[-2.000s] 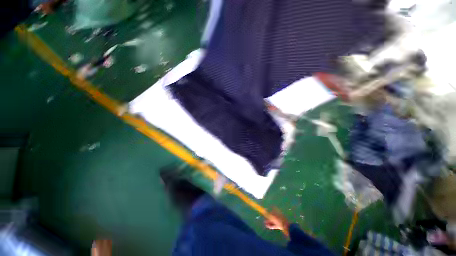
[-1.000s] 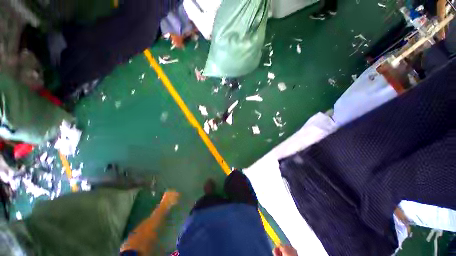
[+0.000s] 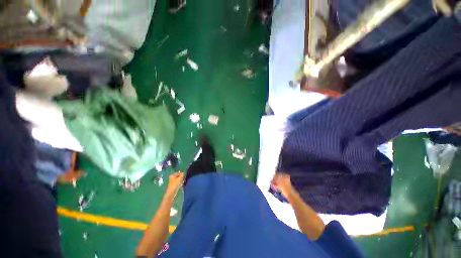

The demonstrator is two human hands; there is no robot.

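Note:
My left hand hangs low beside my blue clothing, over the green floor. It is small and blurred, and I see nothing in it. My right hand is bent in at the left edge of the navy striped cloth lay. A small pinkish and dark patch shows at its fingertips; whether it is held or touched is unclear. The lay hangs folded over a white sheet that shows around its lower edge.
A green sack bulges at the left, beside white cloth and a dark mass. White scraps litter the green floor ahead. A yellow line crosses near my feet. A pale bar slants over the table at upper right.
The view has turned and moved, so the navy lay now stands to my right and a green sack to my left. My right hand shows fully beside the lay; before, only its edge showed.

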